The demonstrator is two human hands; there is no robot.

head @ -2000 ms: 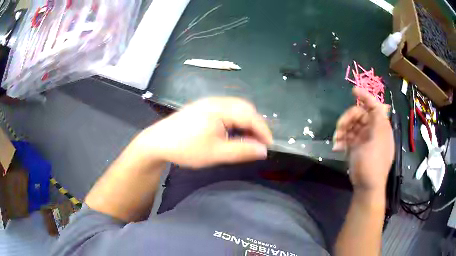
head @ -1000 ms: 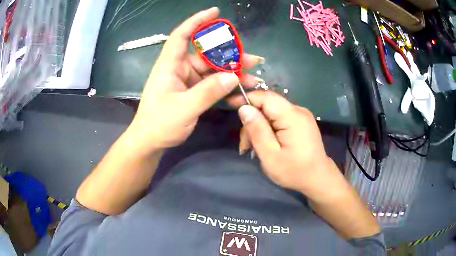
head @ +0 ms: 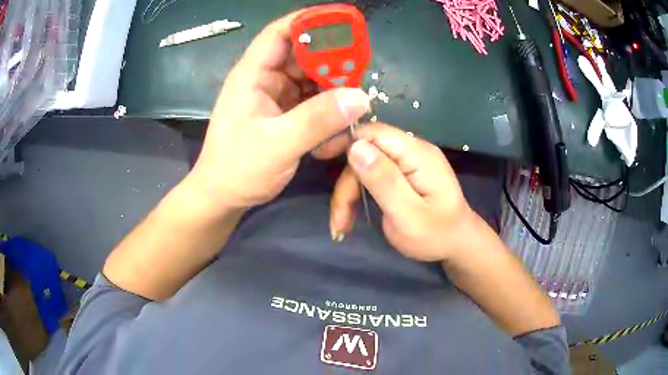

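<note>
A red digital probe thermometer (head: 332, 45) is held face up over the bench edge, with its grey LCD and grey buttons showing. The LCD shows no readable digits. My left hand (head: 267, 135) holds the red body, with the thumb at its narrow lower end and the fingers partly hidden behind it. My right hand (head: 414, 187) pinches the thin metal probe stem (head: 367, 205) just below the body. Part of the stem is hidden by the fingers, and its lower part points down toward my lap.
Pink sleeves (head: 472, 22) lie in a pile at the top. A black corded screwdriver (head: 540, 117), red-handled pliers (head: 562, 64) and a white crumpled glove or cloth (head: 614, 117) are at right. A cream-white stick (head: 200, 33) is at left. Clear trays (head: 571, 249) sit below the bench at right.
The thermometer was open with its blue board and white display area showing; now its red front face with LCD and buttons shows. Both hands stay on it, and the view has shifted slightly.
</note>
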